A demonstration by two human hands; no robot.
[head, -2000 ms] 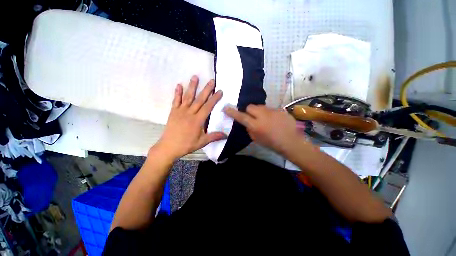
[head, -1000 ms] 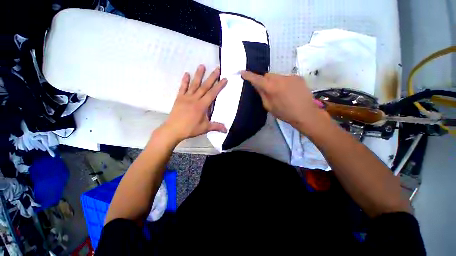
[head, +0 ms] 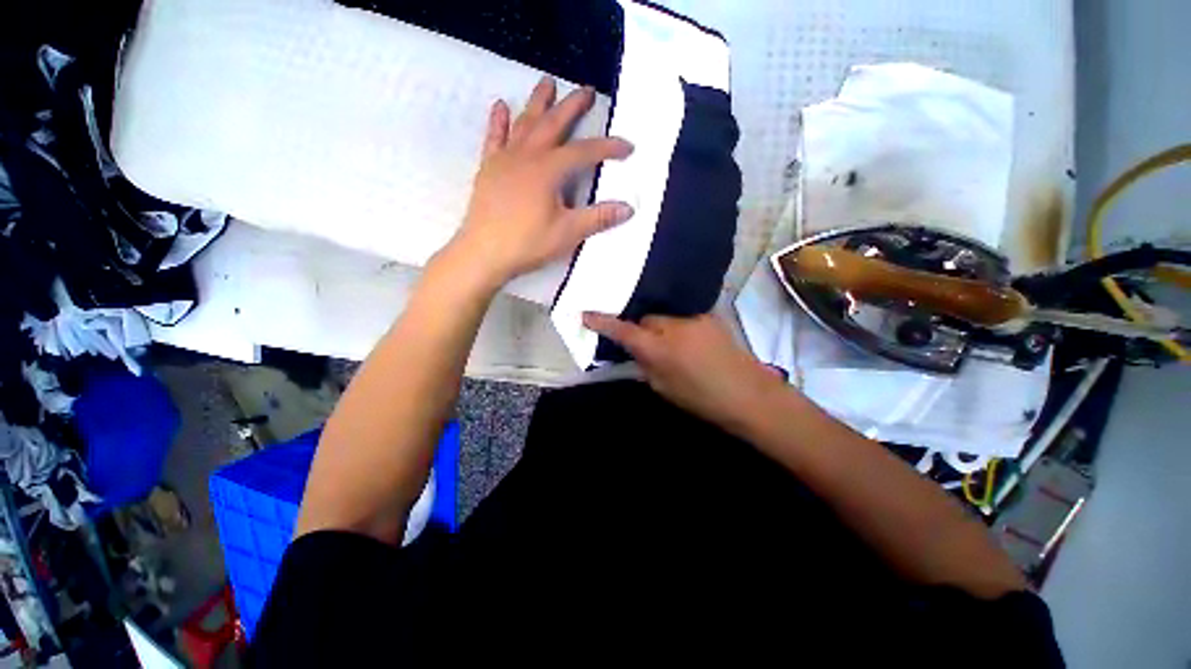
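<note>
The garment piece's white band (head: 643,170) lies over the right end of the padded sleeve board (head: 314,144). Its plain black section (head: 692,216) lies along the band's right side, with a wavy outer edge. Black speckled cloth (head: 549,29) runs up and left behind the board. My left hand (head: 536,190) lies spread over the board's edge, with thumb and fingertips on the white band. My right hand (head: 679,359) is at the band's near end, index fingertip on it, other fingers curled; a pink-red handle seen earlier at this palm does not show.
The steam iron (head: 914,294) rests on a white cloth (head: 914,157) at the right, its hose and yellow line (head: 1110,196) running right. A tangled black-and-white heap (head: 98,261) is at the left. A blue crate (head: 268,510) stands on the floor below the table.
My right hand has moved from the middle of the band down to its near end. My left hand has moved up along the band. The black section's outer edge is now wavier.
</note>
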